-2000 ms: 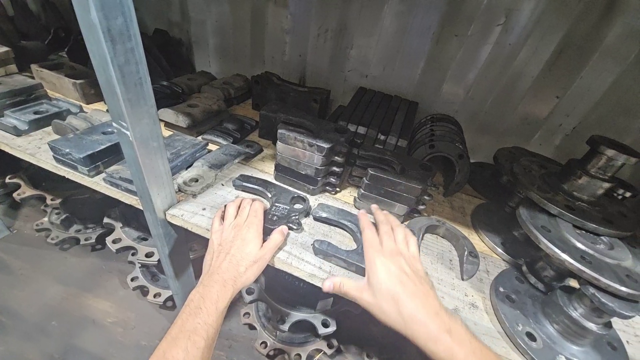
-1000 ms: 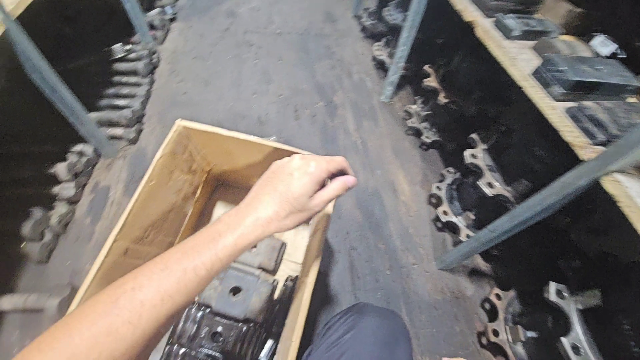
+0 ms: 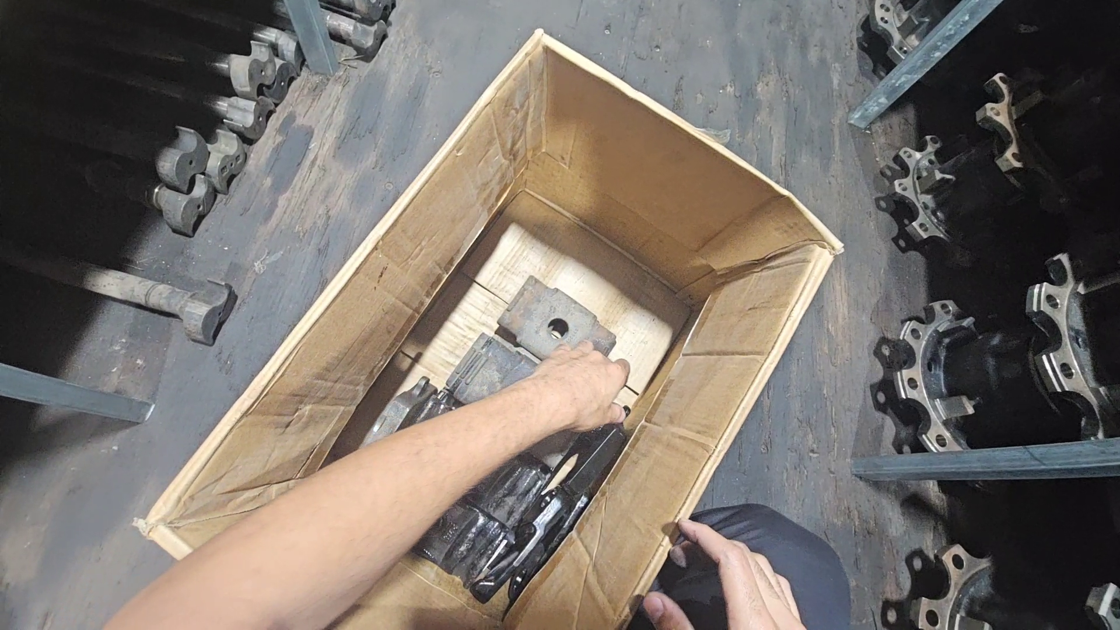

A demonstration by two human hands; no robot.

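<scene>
A deep cardboard box point(image 3: 770, 346) stands on the floor with metal parts inside. My left hand point(image 3: 582, 385) reaches down into it, fingers bent over the near edge of a grey metal block with a round hole point(image 3: 547, 311); whether it grips anything is hidden by the hand. Left of the hand lies another grey metal block point(image 3: 490, 366). Below it are glossy black metal parts point(image 3: 486, 512), partly covered by my forearm, and narrow black parts point(image 3: 573, 490) along the right wall. My right hand point(image 3: 735, 573) is outside the box, thumb and fingers apart, a fingertip at the rim.
Metal shafts with forked ends point(image 3: 206, 311) lie along the left side of the worn wooden floor point(image 3: 779, 79). Notched metal flanges point(image 3: 932, 376) line the right side. Shelf posts point(image 3: 989, 462) stand on both sides. My knee point(image 3: 787, 547) is beside the box.
The view has turned from the shelf of metal parts down to the box. My left hand has lowered into the box from above its rim. My right hand has come into view beside it.
</scene>
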